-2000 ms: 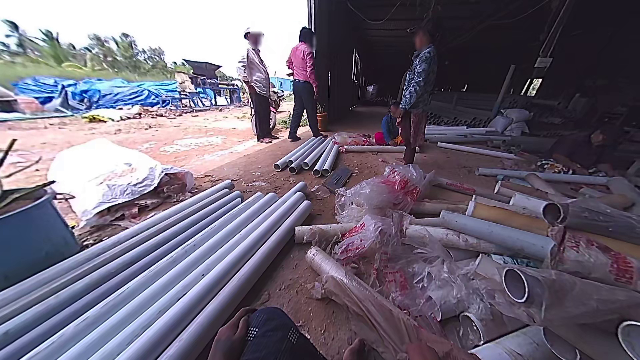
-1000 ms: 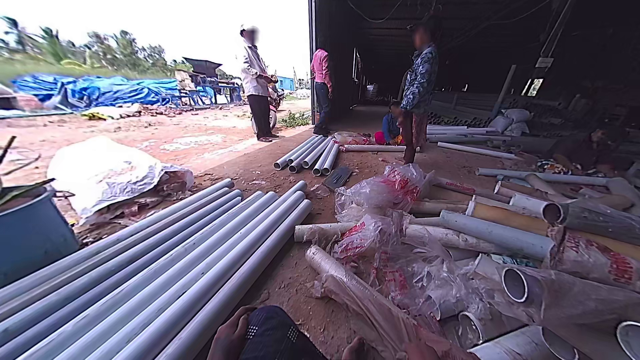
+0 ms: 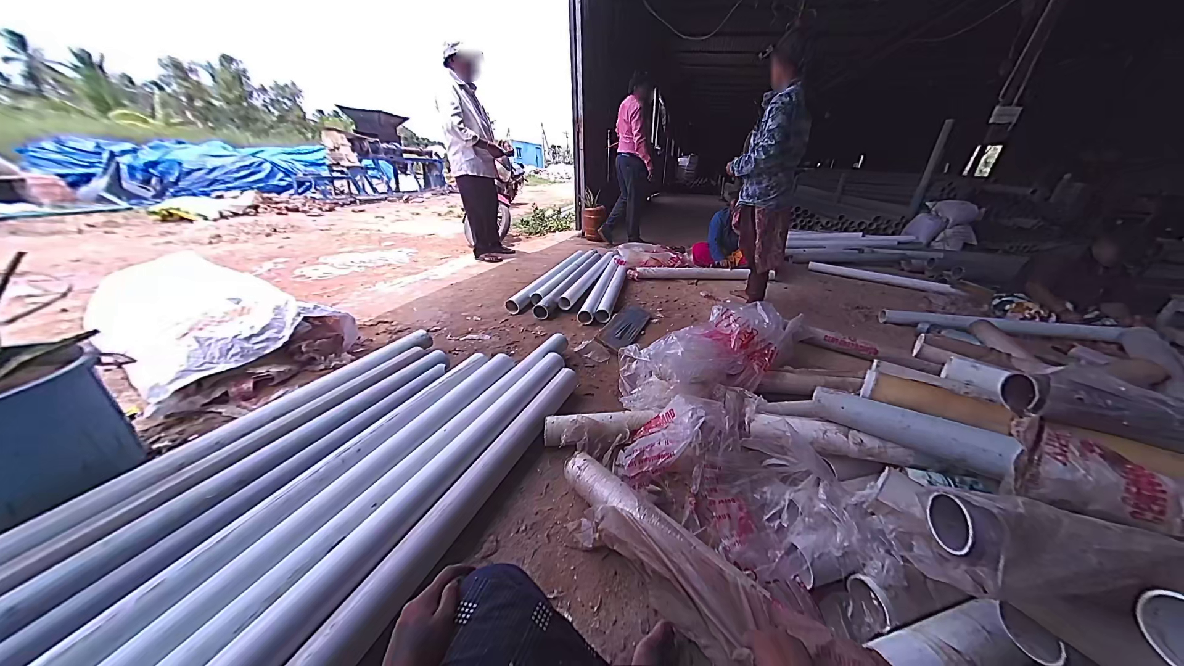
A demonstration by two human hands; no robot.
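Note:
My left hand rests against dark patterned cloth over my leg, at the bottom edge. Its fingers look bent, but their grip is unclear. Close on its left, long pale plastic pipes lie side by side on the ground. What seems to be my right hand is mostly cut off at the bottom, beside a pipe wrapped in clear plastic film. Whether it holds the film cannot be seen. Crumpled film with red print covers other pipes on the right. A small skin-coloured part between the hands is unclear.
A short pipe stack and a dark flat piece lie ahead. Several people stand or sit beyond, one in a patterned shirt. A blue tub and a white sheet are left. More pipes fill the right.
The person in the pink shirt has walked away toward the dark shed opening. The person in the white shirt has turned toward the right. My hands show no plain change.

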